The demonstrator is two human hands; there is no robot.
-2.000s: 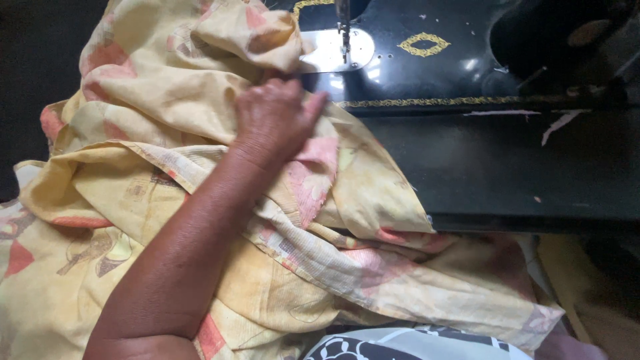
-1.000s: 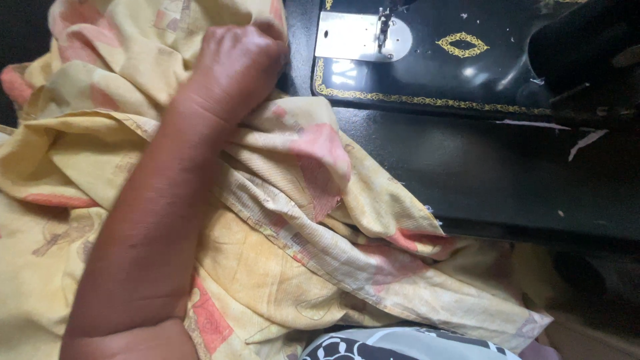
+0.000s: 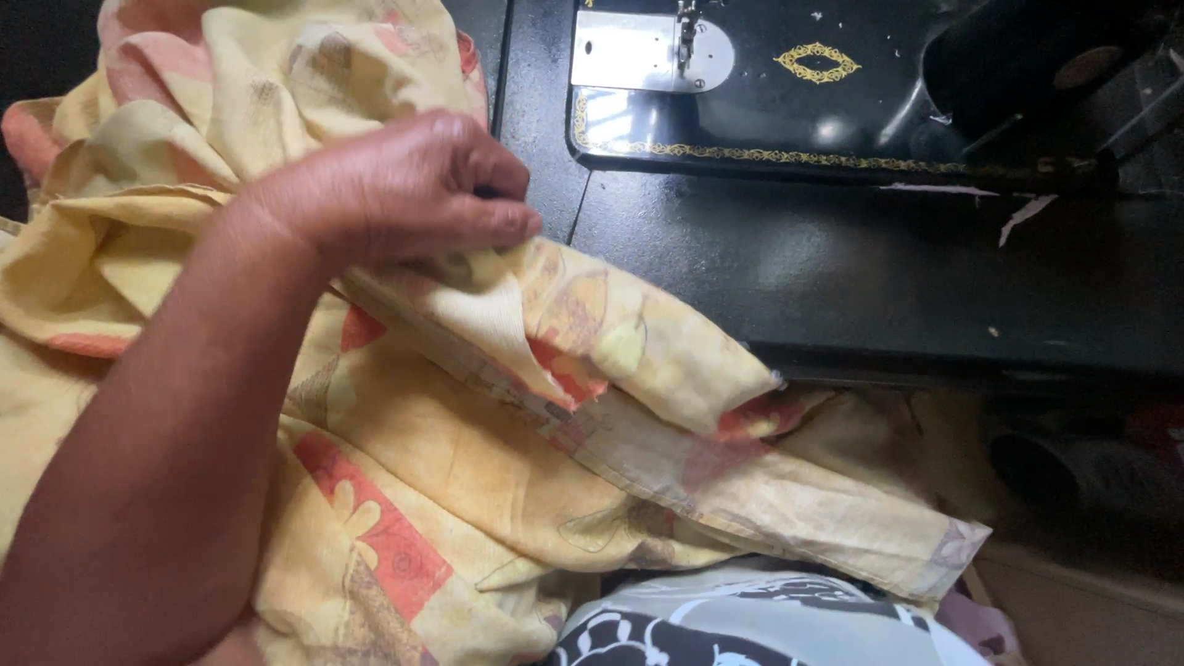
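Observation:
My left hand (image 3: 425, 190) pinches a fold of yellow printed fabric (image 3: 518, 509) between thumb and fingers, just left of the sewing machine. The cloth bears red and pink patches with leaf and flower prints; it is bunched at upper left and drapes down over the table's front edge. Below the hand, a cut edge with loose threads hangs folded over, and a long hemmed strip runs to the lower right. The black sewing machine bed (image 3: 832, 102) has gold trim, with a metal needle plate (image 3: 647, 51) under the presser foot (image 3: 686, 37). My right hand is not in view.
The black sewing table (image 3: 703, 250) lies in front of the machine, with thin cloth scraps (image 3: 1025, 217) near the bed's edge. The dark machine arm (image 3: 1036, 74) stands at upper right. A grey, black and white patterned garment (image 3: 740, 620) shows at the bottom.
The fabric and my left hand have moved left, away from the needle area. Since one second ago, the hand has come lower and lifted a fold of cloth. The view has shifted somewhat.

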